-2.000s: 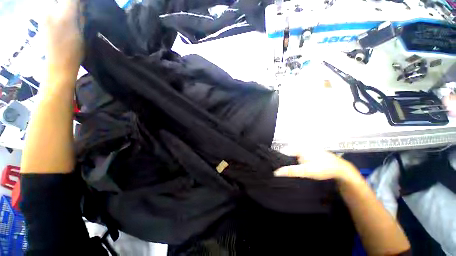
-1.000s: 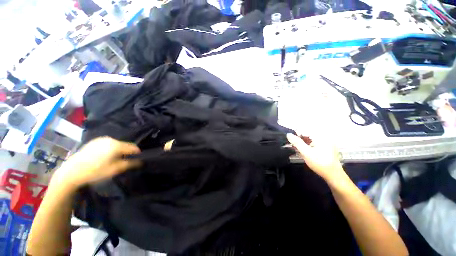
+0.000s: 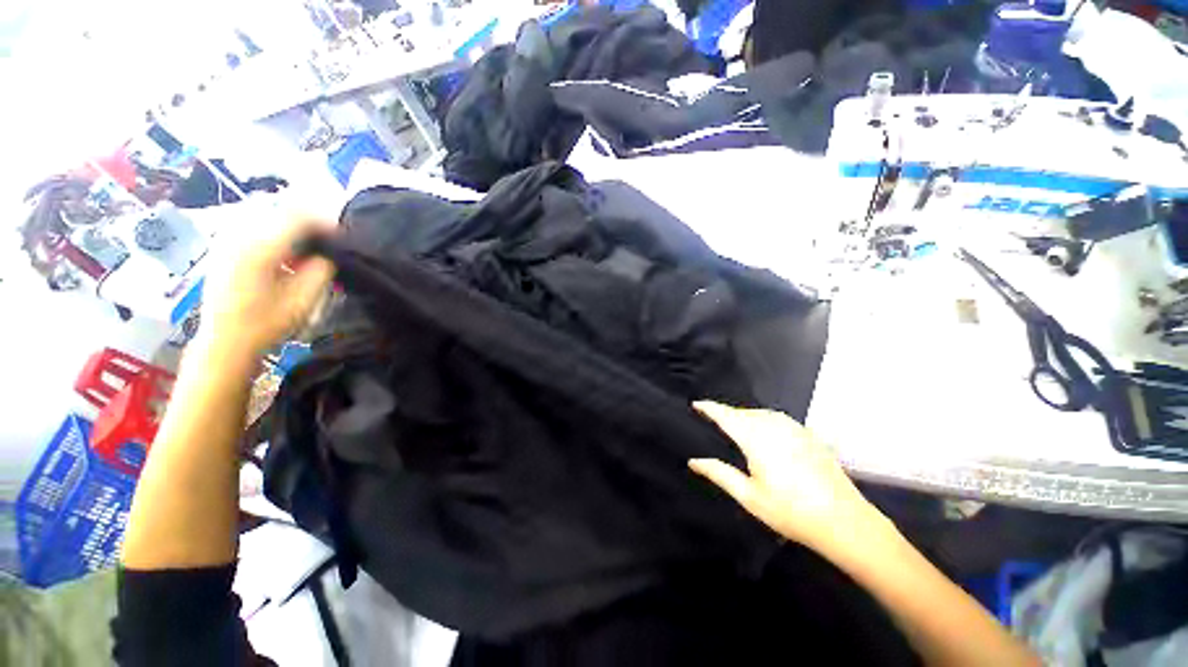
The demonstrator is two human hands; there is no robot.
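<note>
A black garment [image 3: 521,443] lies bunched over the table's front left part and hangs over the front edge. My left hand [image 3: 280,280] is raised at the left and grips an end of a long folded edge of the cloth. That edge runs slantwise down to my right hand [image 3: 775,469]. My right hand is at the cloth near the table's front edge, thumb and index finger apart, with the cloth between them; its other fingers are partly hidden. The tan label does not show.
The white sewing machine [image 3: 990,183] stands at the back right. Black shears [image 3: 1062,352] and a black tray [image 3: 1153,414] lie right of the needle. A measuring tape [image 3: 1016,485] runs along the front edge. More black cloth [image 3: 573,78] lies behind. Red [image 3: 130,404] and blue [image 3: 65,502] baskets stand at lower left.
My left hand has come down from the cloth's far end, then risen again with a cloth edge. My right hand has moved onto the cloth. The view has shifted left.
</note>
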